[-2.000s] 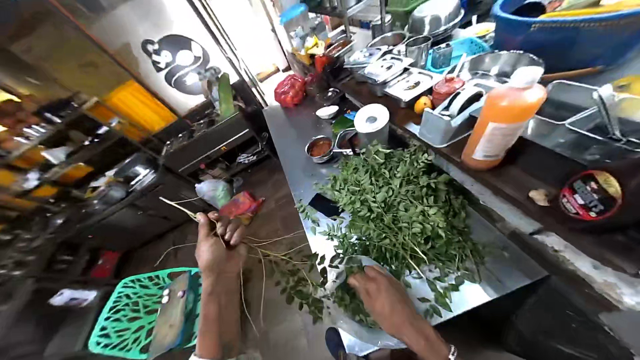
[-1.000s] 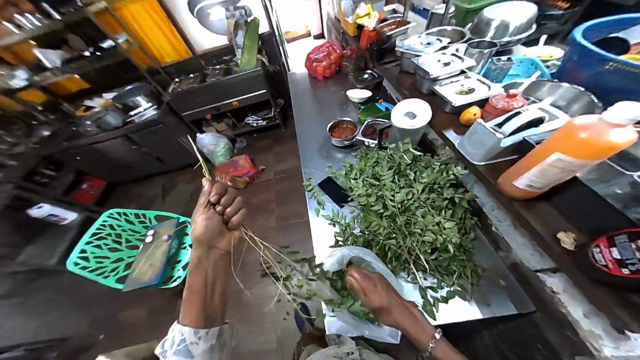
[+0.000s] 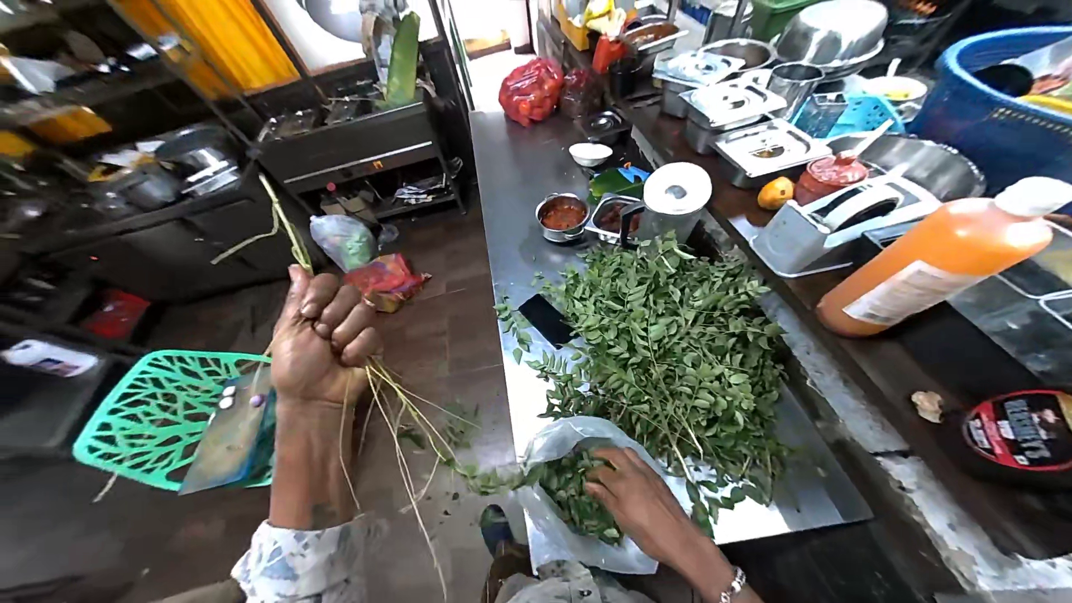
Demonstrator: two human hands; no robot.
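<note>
My left hand (image 3: pixel 322 335) is raised at left, closed around a bunch of thin stems (image 3: pixel 410 410); most are bare and hang down, one trailing with leaves toward the bag. My right hand (image 3: pixel 624 494) is partly inside the mouth of a translucent plastic bag (image 3: pixel 553 536), its fingers on loose green leaves (image 3: pixel 578 507). Whether the fingers are closed on leaves cannot be told. A large heap of leafy sprigs, like curry leaves (image 3: pixel 670 343), lies on the steel counter (image 3: pixel 519 159) just beyond the bag. A dark phone (image 3: pixel 546 320) lies at the heap's left edge.
Beyond the heap stand a white-lidded jug (image 3: pixel 677 197) and a steel bowl of red sauce (image 3: pixel 562 215). An orange bottle (image 3: pixel 938 255) and lidded steel containers (image 3: pixel 766 149) line the right shelf. At lower left is a green plastic basket (image 3: pixel 159 419); bags (image 3: pixel 343 243) lie on the floor.
The plastic bag's mouth shows wider around my right hand than two seconds ago. My left hand keeps hold of the stems. The view has shifted.
</note>
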